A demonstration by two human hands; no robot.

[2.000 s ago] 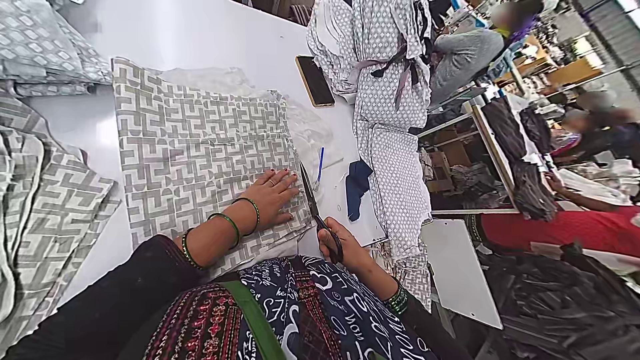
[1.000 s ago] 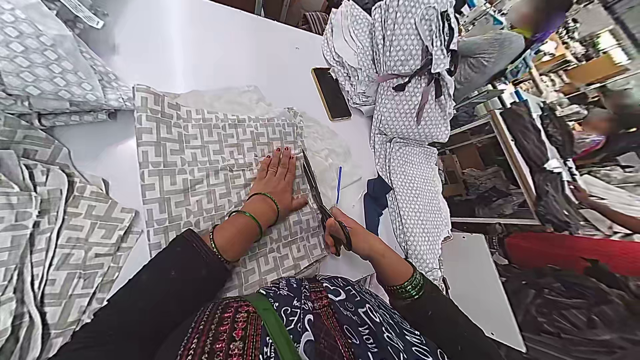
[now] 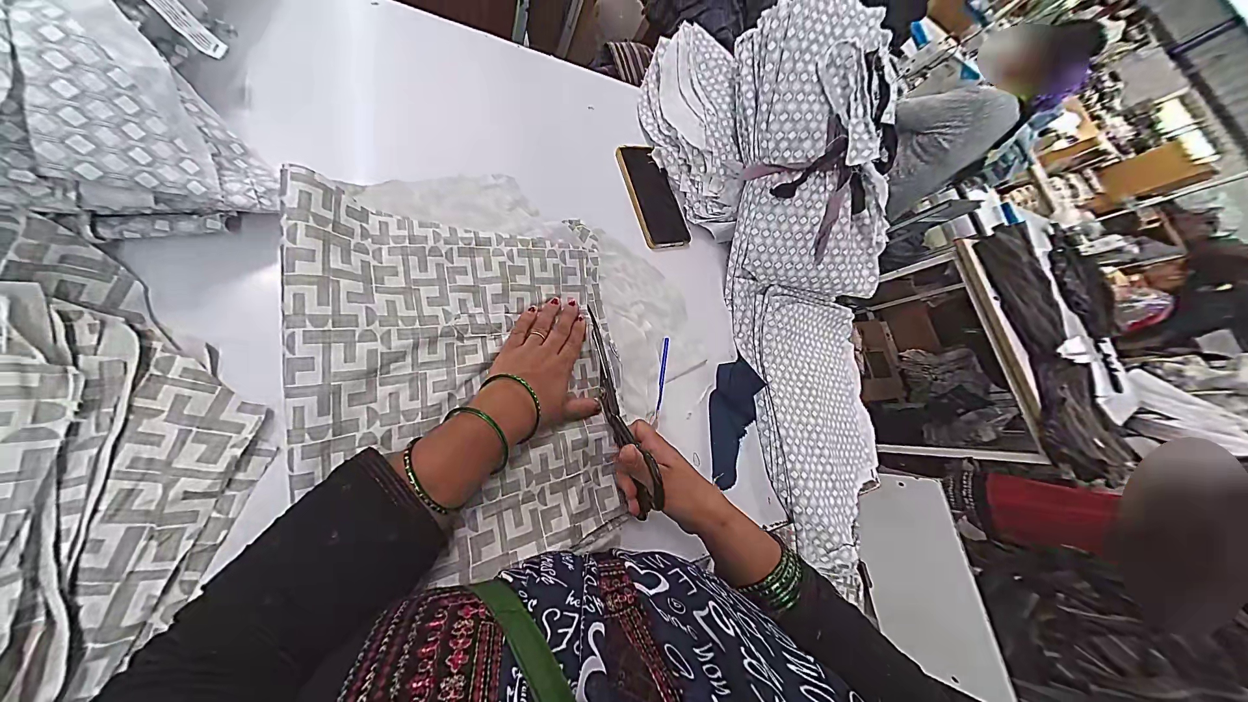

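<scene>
A grey-and-white geometric patterned cloth (image 3: 409,302) lies spread on the white table. My left hand (image 3: 546,366) rests flat on it near its right edge, fingers slightly apart, holding nothing. Just to the right, my right hand (image 3: 668,478) grips the handles of dark metal scissors (image 3: 609,395). Their blades run along the cloth's right edge, pointing away from me; whether the blades are parted is hard to tell. Thin whitish sheer material (image 3: 634,283) shows beyond the cloth's far and right edges.
A phone (image 3: 653,198), a blue pen (image 3: 663,366) and a navy cloth scrap (image 3: 731,419) lie right of the cloth. Tied grey patterned fabric bundles (image 3: 799,224) line the table's right side. More fabric stacks (image 3: 107,458) are at left. Other people sit beyond, at right.
The scissors, in my right hand, have moved farther up along the cloth's right edge since two seconds ago. My left hand has also shifted up the cloth. The view has shifted a little.
</scene>
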